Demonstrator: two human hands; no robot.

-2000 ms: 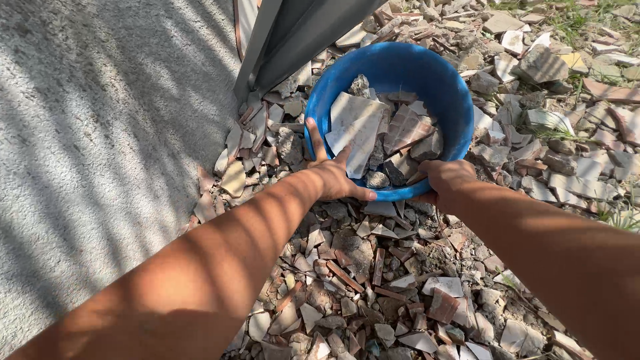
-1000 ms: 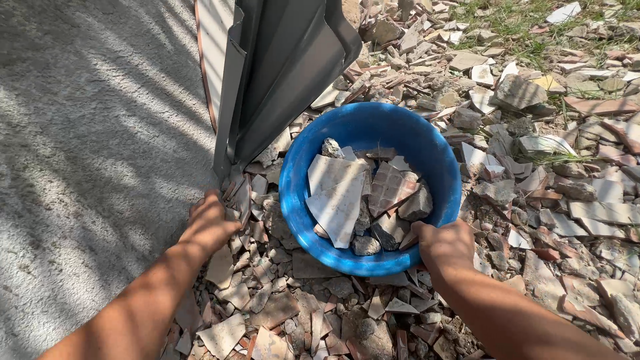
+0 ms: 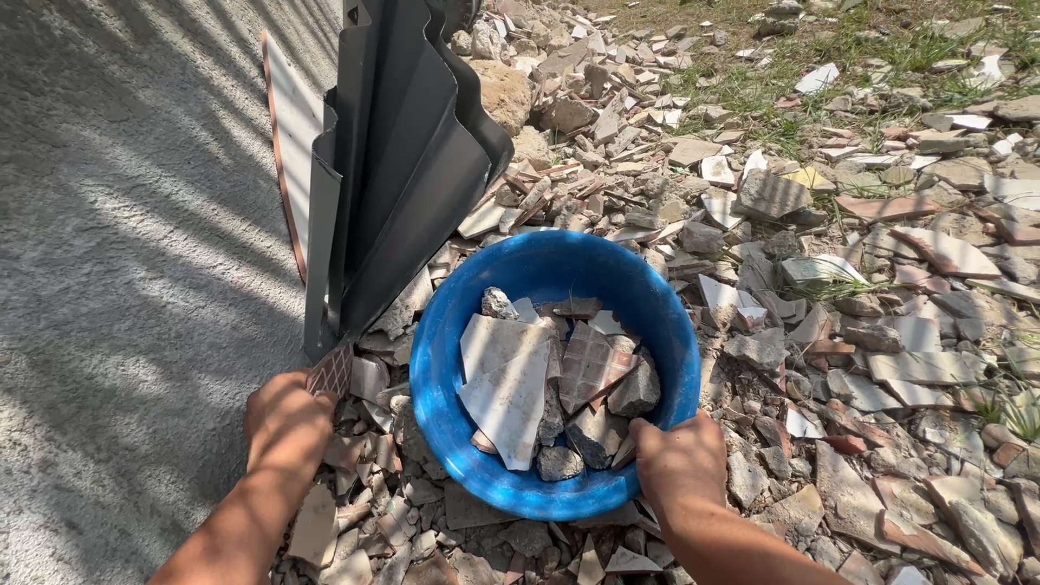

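A round blue plastic basin [image 3: 439,439] rests on the rubble, with broken tile pieces and stone chunks inside. On its contents lie a large pale tile shard [image 3: 508,390] and a reddish shard with a grid pattern [image 3: 593,366]. My right hand [image 3: 686,459] grips the basin's lower right rim, thumb over the inside edge. Left of the basin, beside the wall, my left hand [image 3: 288,418] pinches a reddish tile shard with a crosshatched back [image 3: 331,370] at the foot of the grey corrugated sheets.
Grey corrugated sheets [image 3: 406,162] lean near the rough plastered wall [image 3: 146,244], and a pale tile [image 3: 294,138] with a reddish edge stands behind them. Broken tiles and stones [image 3: 845,374] cover the ground around the basin. Grass [image 3: 812,73] grows at the upper right.
My left hand has left the basin's rim, moved to the ground by the wall and taken hold of a tile shard. My right hand stays on the rim.
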